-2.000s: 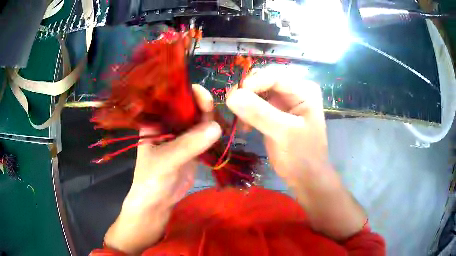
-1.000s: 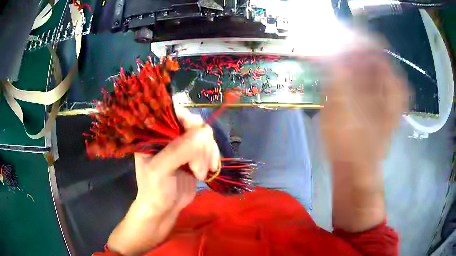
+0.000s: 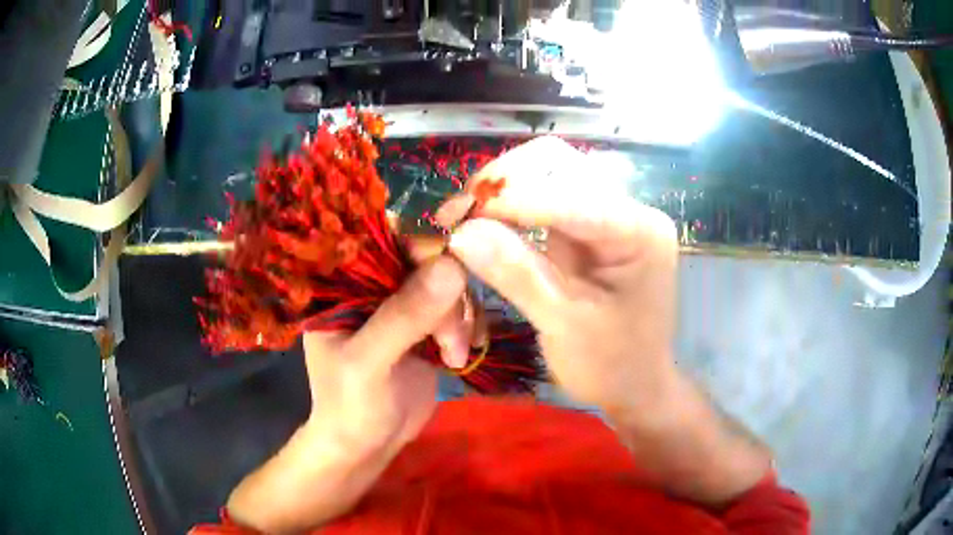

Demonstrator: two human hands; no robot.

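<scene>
My left hand is closed round a thick bundle of thin red and black wire leads. The orange-red wire seals fan out to the upper left, and the dark ends stick out at the lower right. A yellow-orange loop goes round the wires below my left fingers. My right hand is beside it, with thumb and forefinger pinched on a wire lead with an orange-red seal. The fingertips of both hands nearly meet, and most of that lead is hidden between them.
The black crimping machine stands ahead, with its pale front edge below. Small red scraps lie under it. Cream paper tape loops at left. White glare and a silver lamp are at upper right. A small wire bunch lies at far left.
My right hand has come back from the right, where it was blurred a second ago, to the left fingertips. My left hand still holds the bundle.
</scene>
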